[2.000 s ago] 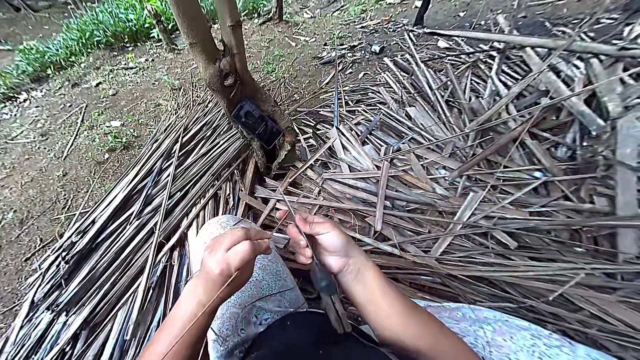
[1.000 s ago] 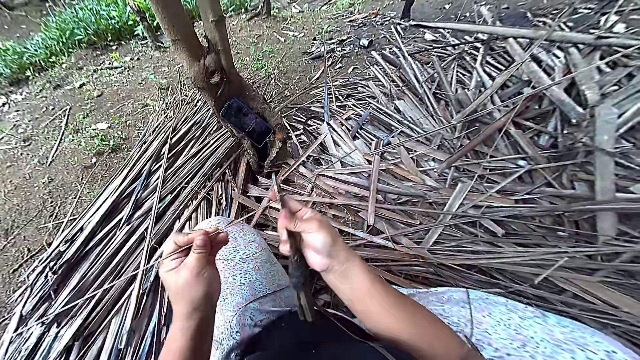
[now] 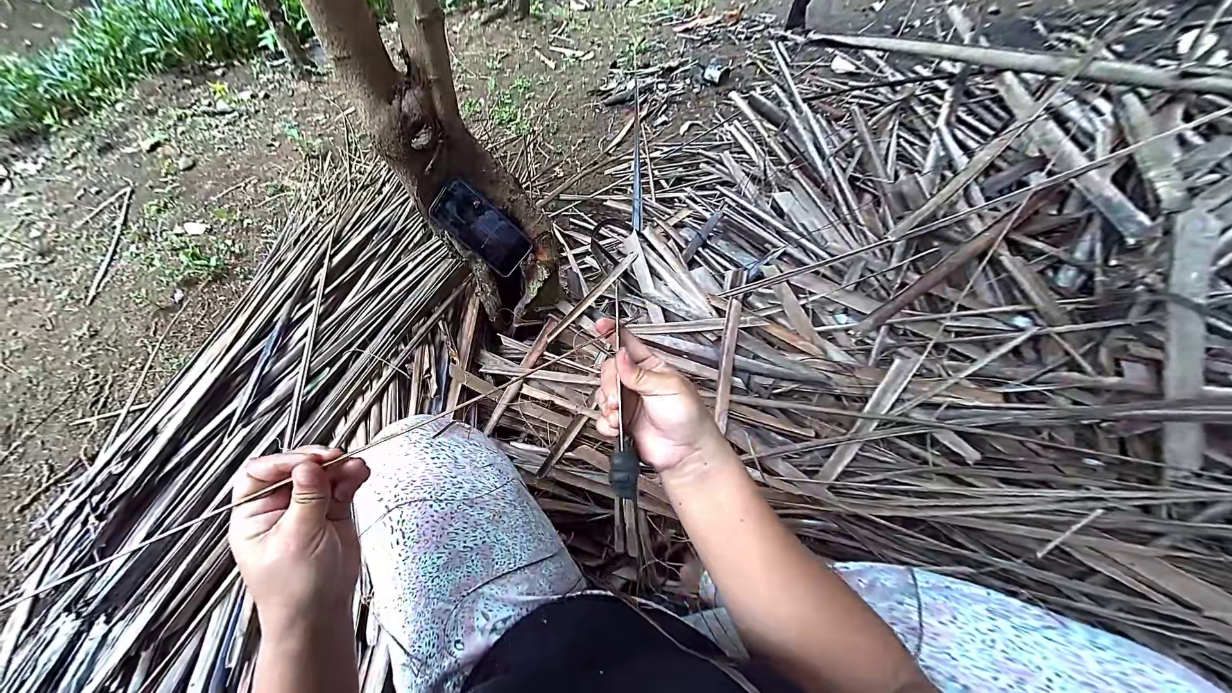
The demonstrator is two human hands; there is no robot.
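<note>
Above my knee on the left, my left hand (image 3: 300,510) pinches a long thin brown strip (image 3: 183,527), likely a leaf midrib, between thumb and fingers. The strip runs from the lower left edge up toward the middle. My right hand (image 3: 654,399) is closed around a knife (image 3: 624,472) near the base of its narrow blade, which is seen edge-on and points away from me. The dark wrapped part of its handle shows below my fingers. Patterned cloth (image 3: 462,539) covers my legs.
A forked tree trunk (image 3: 409,115) stands ahead, with a smartphone (image 3: 481,227) leaning on its base. A pile of long dry stalks (image 3: 221,385) lies at the left. Split strips and scraps (image 3: 866,318) cover the ground at the right. A pole (image 3: 1020,60) lies at the back right.
My hands were close together two seconds ago and are now apart. My left hand has moved left with the strip. The knife blade has turned to point more directly away from me.
</note>
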